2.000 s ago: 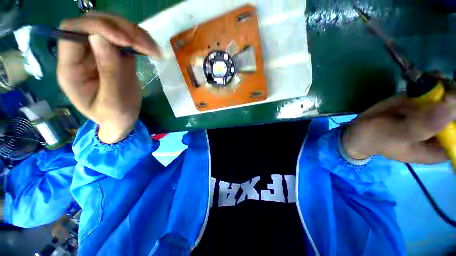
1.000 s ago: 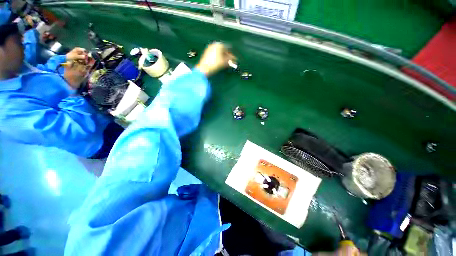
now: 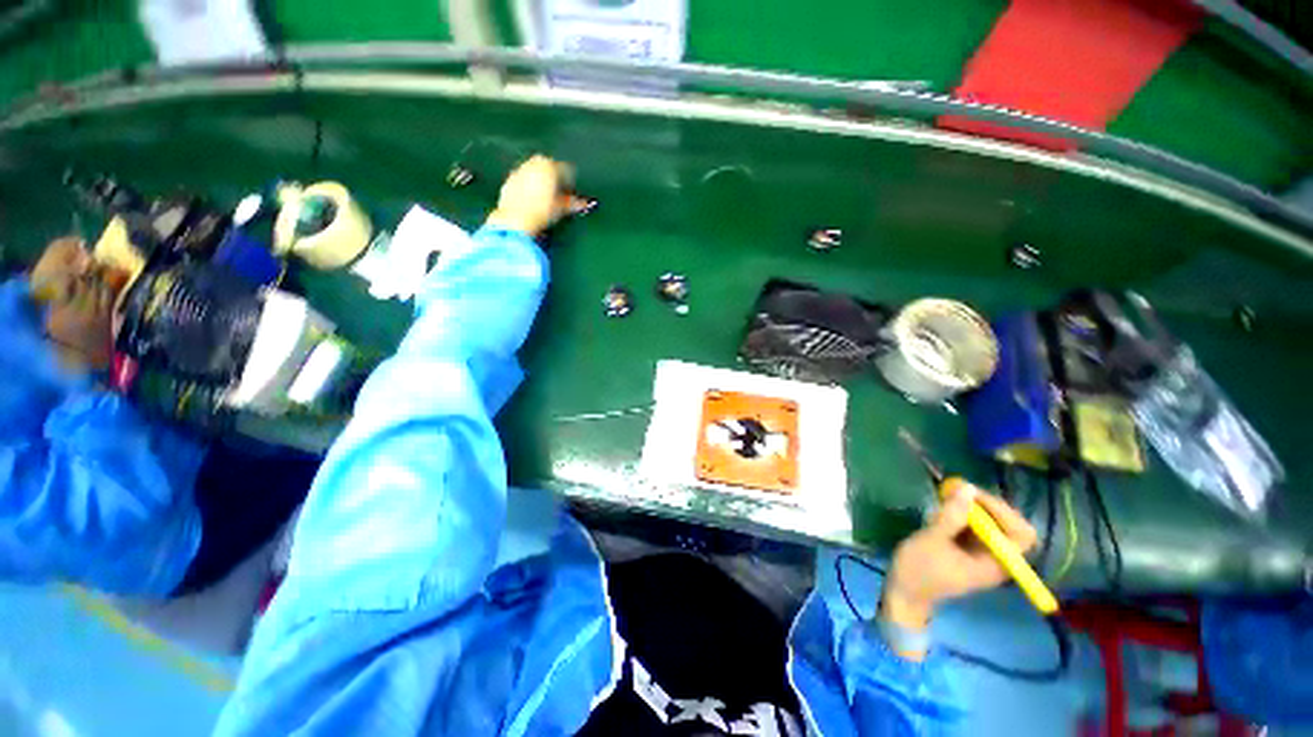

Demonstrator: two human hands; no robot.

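My left hand (image 3: 533, 195) is stretched far over the green bench. Its fingertips are at a small dark shiny unit (image 3: 580, 206); blur hides whether they grip it. I cannot make out tweezers. My right hand (image 3: 958, 554) holds the yellow soldering iron (image 3: 1004, 547), its metal tip pointing up and left over the bench. The orange square jig (image 3: 749, 480) lies on a white pad (image 3: 824, 461) between the hands. Its centre shows dark and bright shapes; I cannot tell whether a board sits there. A thin pale line runs left from the pad.
Several small units (image 3: 673, 290) lie spaced on the bench (image 3: 547, 374). Behind the jig are a black fan housing (image 3: 811, 328) and a round pale pot (image 3: 939, 350); right of them, a blue station (image 3: 1012, 389). A tape roll (image 3: 323, 225) and a neighbouring person's sleeve (image 3: 108, 504) are at left.
My left hand has gone from beside the jig out across the bench, and now reaches the small unit. The iron stays in my right hand. The view has swung and widened.
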